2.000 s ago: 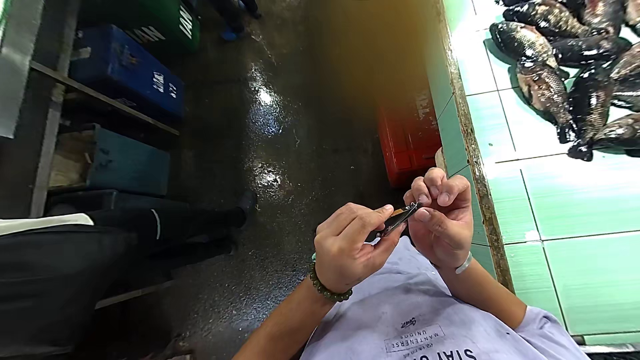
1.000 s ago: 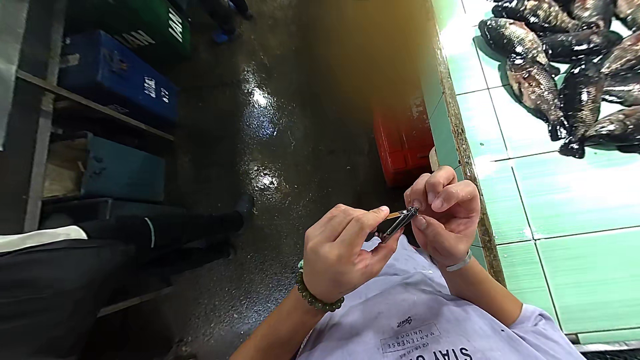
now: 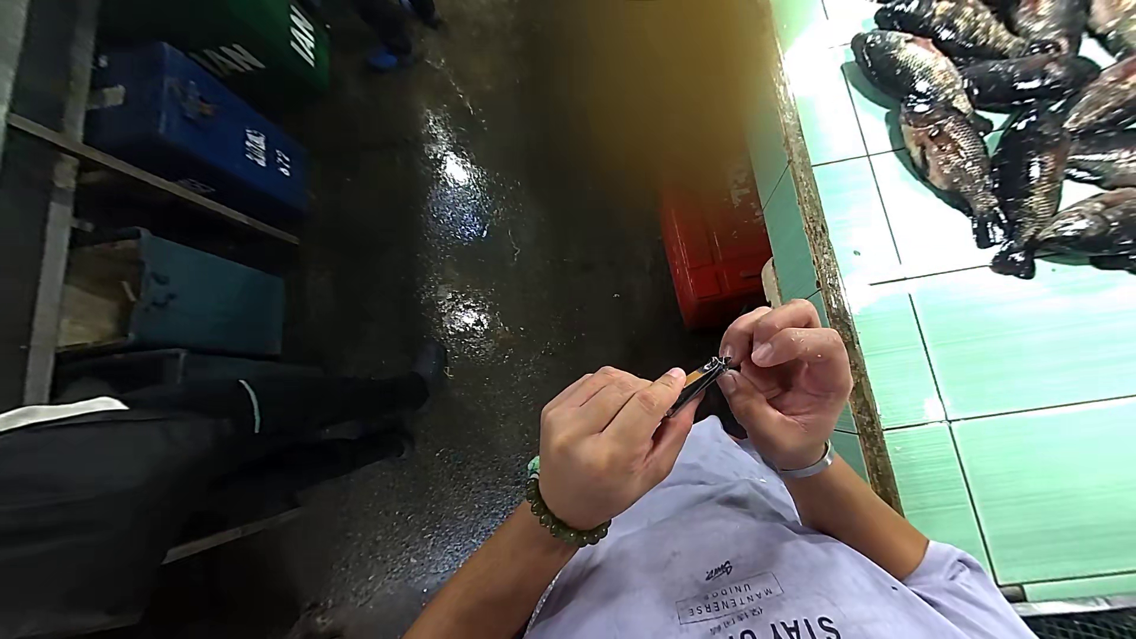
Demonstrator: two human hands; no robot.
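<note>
My left hand [image 3: 612,435], wearing a green bead bracelet, grips a small dark metal nail clipper [image 3: 697,390] between thumb and fingers. An orange-brown strip shows along the clipper. Its jaws meet the fingertips of my right hand [image 3: 785,382], which holds nothing; its fingers are curled but apart, and a silver-coloured bracelet circles the wrist. Both hands are above the front of my light printed shirt [image 3: 710,550]. Whether the jaws are on a nail cannot be told.
A green tiled counter [image 3: 1038,346] with whole dark fish [image 3: 950,160] is on the right. Beside it stands a red container [image 3: 714,257] on the wet floor [image 3: 479,293]. Blue [image 3: 213,133] and green [image 3: 240,44] containers are at left; a person in dark trousers [image 3: 328,404] is at lower left.
</note>
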